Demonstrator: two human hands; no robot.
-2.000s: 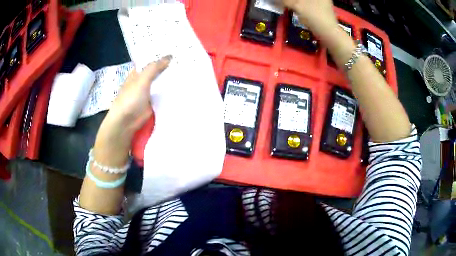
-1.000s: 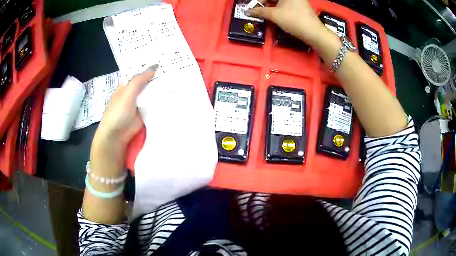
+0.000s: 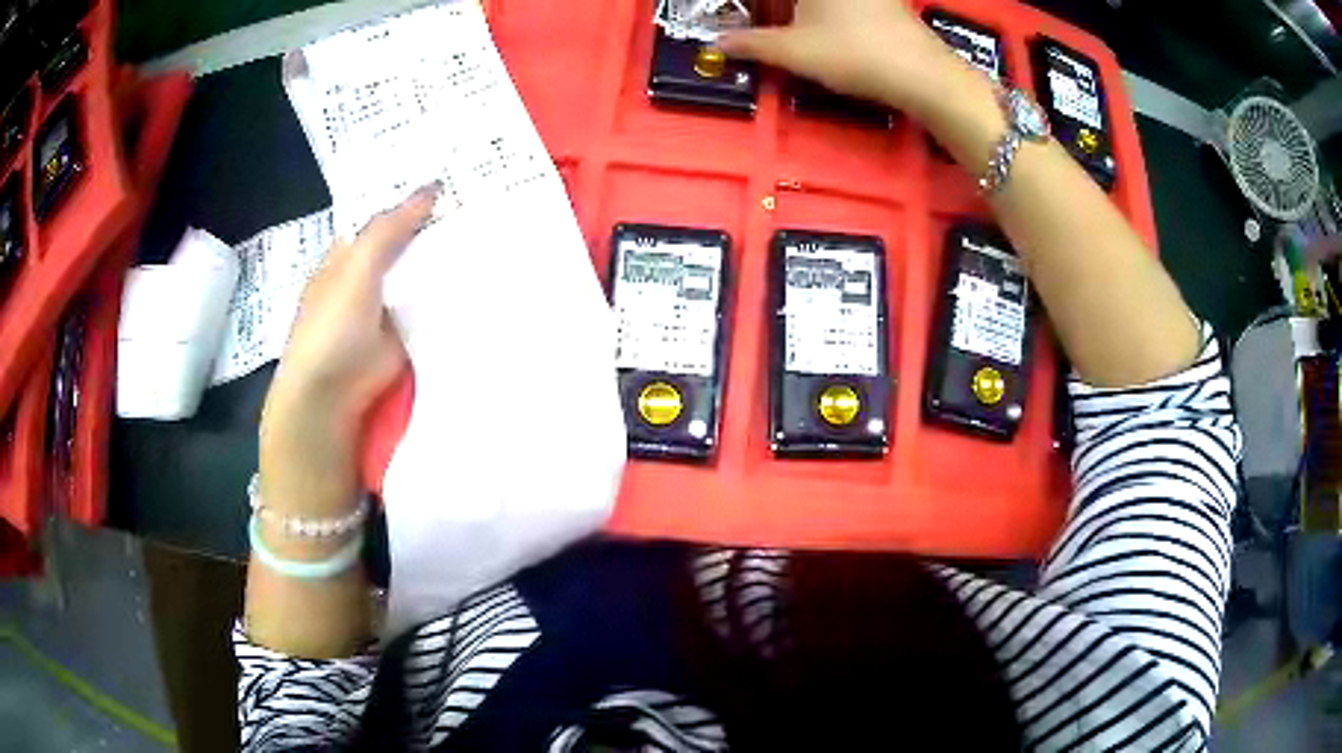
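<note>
My left hand (image 3: pixel 331 353) holds a long white label strip (image 3: pixel 508 353); its upper part shows rows of print and its lower part is plain. My right hand (image 3: pixel 868 52) is at the top edge over the red tray (image 3: pixel 707 508). Its thumb tip touches the lower right edge of a white label (image 3: pixel 704 15) on a black unit (image 3: pixel 692 77). Its other fingertips are cut off or hidden, so a grip is unclear. Three labelled black units with gold seals show in the near row: left (image 3: pixel 667 338), middle (image 3: pixel 829 331), right (image 3: pixel 982 331).
Red trays (image 3: pixel 111 221) with black units are stacked at the left. A white label roll (image 3: pixel 177 331) with a printed tail lies beside them on the dark green bench (image 3: pixel 184 478). A white fan (image 3: pixel 1275 155) stands at the right. Further labelled units show in the tray's far row.
My right hand held a lifted label over the far-row unit; the label now lies lower on that unit. My left hand still holds the strip. The view has shifted slightly.
</note>
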